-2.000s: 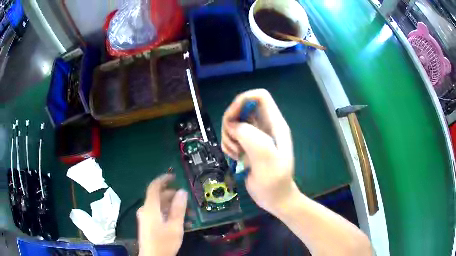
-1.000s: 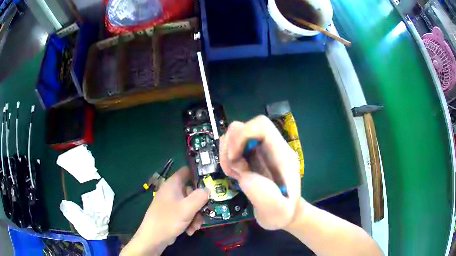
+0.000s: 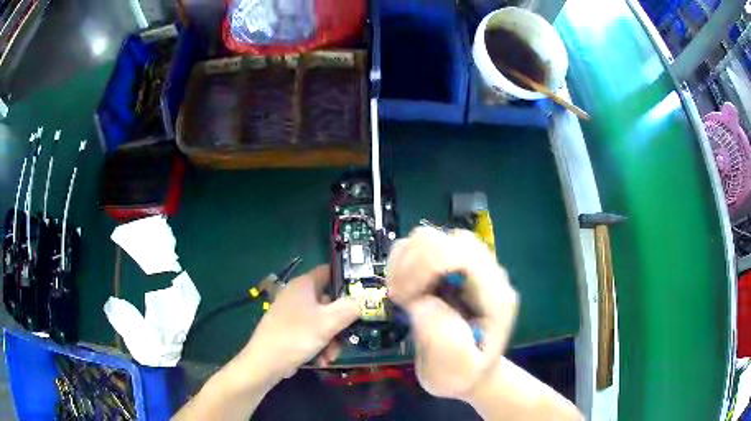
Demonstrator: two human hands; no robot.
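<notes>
A black lock panel (image 3: 356, 205) lies open side up on the green bench, with a circuit board, red wires and a yellow plate (image 3: 370, 301) near its lower end. A white ribbon cable (image 3: 376, 156) runs up from it. My left hand (image 3: 303, 319) grips the panel's lower left side, thumb at the yellow plate. My right hand (image 3: 451, 308) is closed around a blue-and-dark tool (image 3: 454, 282) above the panel's lower right; its working end is hidden. Circlip pliers (image 3: 280, 282) lie left of the panel. A yellow-handled hammer (image 3: 471, 210) lies partly behind my right hand.
Brown parts tray (image 3: 276, 156), blue bins (image 3: 420, 107) and white grease tub (image 3: 527, 49) with a brush stand at the back. White paper scraps (image 3: 152, 316) and more black panels (image 3: 62, 279) lie left. A wooden-handled hammer (image 3: 605, 304) rests on the right ledge beside the green belt (image 3: 659, 247).
The camera view has shifted. From two seconds ago, my left hand has come onto the panel, and the yellow hammer and pliers now show. My right hand stays closed on the blue tool.
</notes>
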